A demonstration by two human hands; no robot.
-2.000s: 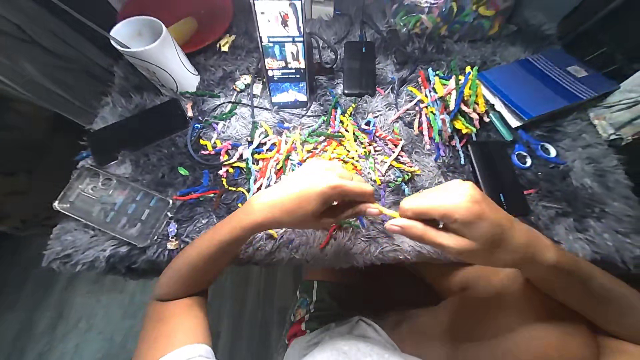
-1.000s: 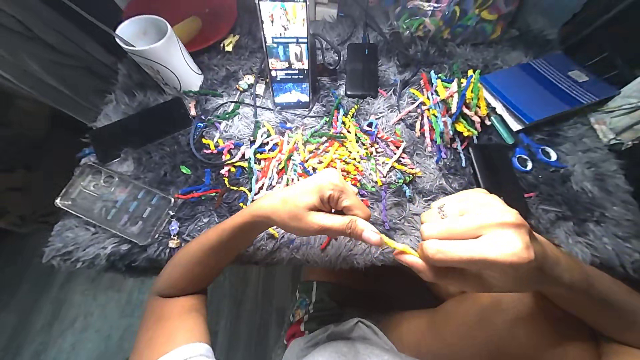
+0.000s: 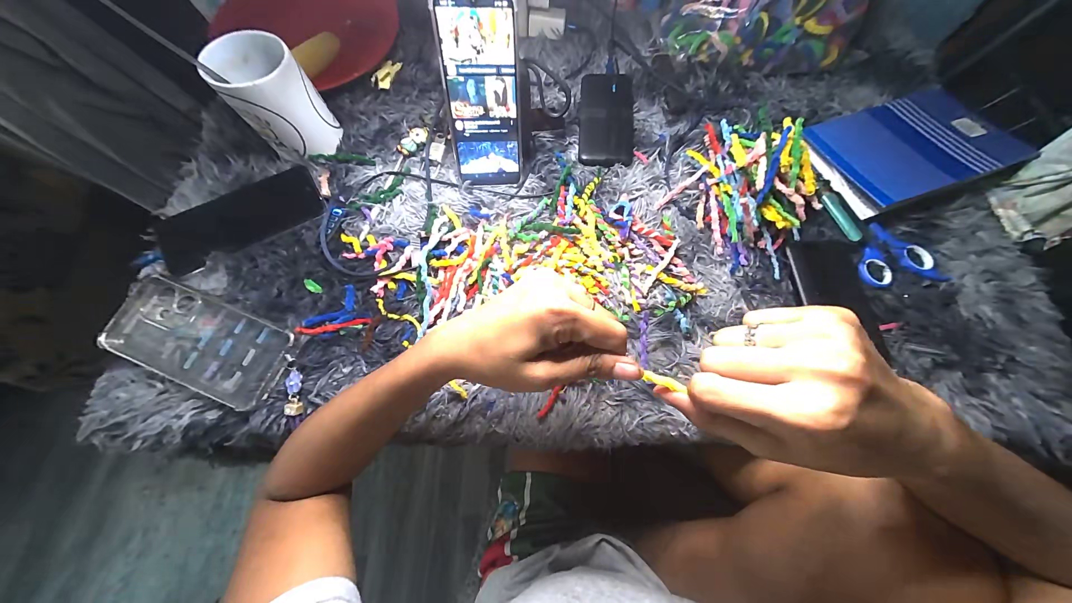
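Observation:
A short yellow twisted strand (image 3: 663, 382) is stretched between my two hands, just above the near edge of the fluffy grey cover. My left hand (image 3: 544, 335) pinches one end between thumb and finger. The other end is gripped by the thumb and forefinger of my right hand (image 3: 787, 385), which wears a ring. Beyond my left hand lies a wide pile of multicoloured twisted strands (image 3: 578, 251), partly hidden by it. A second bundle of strands (image 3: 754, 180) rests farther back on the right.
Blue-handled scissors (image 3: 900, 258), a dark phone-like object (image 3: 837, 285) and a blue notebook (image 3: 913, 151) lie right. A lit phone (image 3: 481, 92) stands behind, beside a black power bank (image 3: 605, 119). Left are a white cup (image 3: 272, 92), dark phone (image 3: 239, 219) and clear phone case (image 3: 201, 339).
My right hand has turned between the earlier frames and now, its knuckles now facing up more. Both hands keep hold of the yellow strand throughout.

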